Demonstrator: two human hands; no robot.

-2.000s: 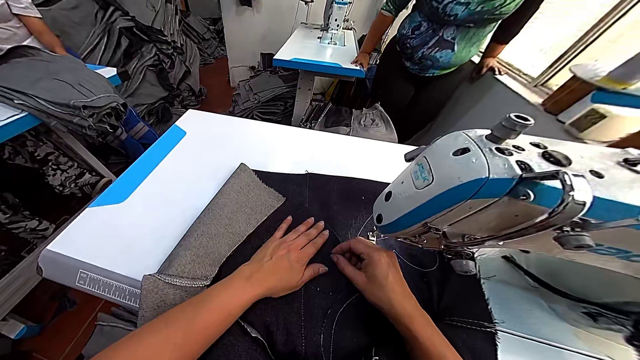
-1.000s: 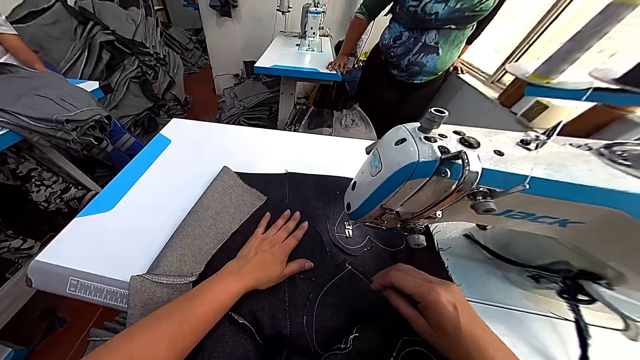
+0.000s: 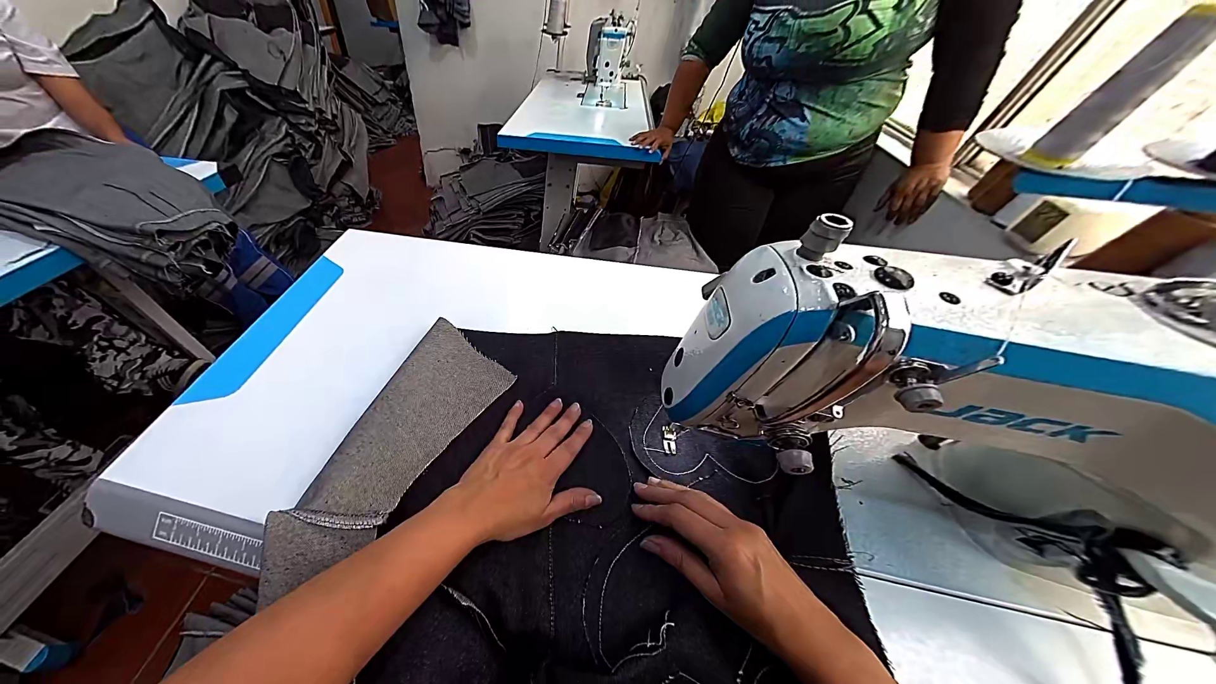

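Dark denim fabric (image 3: 608, 370) lies over the sewing table under the Jack sewing machine (image 3: 798, 332), with curved lines of light stitching on it. One corner is folded back at the left, showing its grey underside (image 3: 408, 418). My left hand (image 3: 522, 475) rests flat on the denim, fingers spread, left of the presser foot (image 3: 670, 438). My right hand (image 3: 708, 541) lies on the denim just below the presser foot, fingers slightly bent and holding nothing that I can see. Loose light thread ends (image 3: 651, 641) lie on the cloth near the lower edge.
The white tabletop (image 3: 427, 275) has a blue edge strip and a printed ruler. A co-worker (image 3: 807, 104) stands beyond it, one hand on another sewing table (image 3: 579, 114). Grey garments (image 3: 104, 199) are piled at the left, near a second person (image 3: 47, 76). Cables hang at the right.
My right hand has moved off the presser foot area, and its fingers, pinched together two seconds ago, have spread onto the cloth. My left hand stays flat on the denim.
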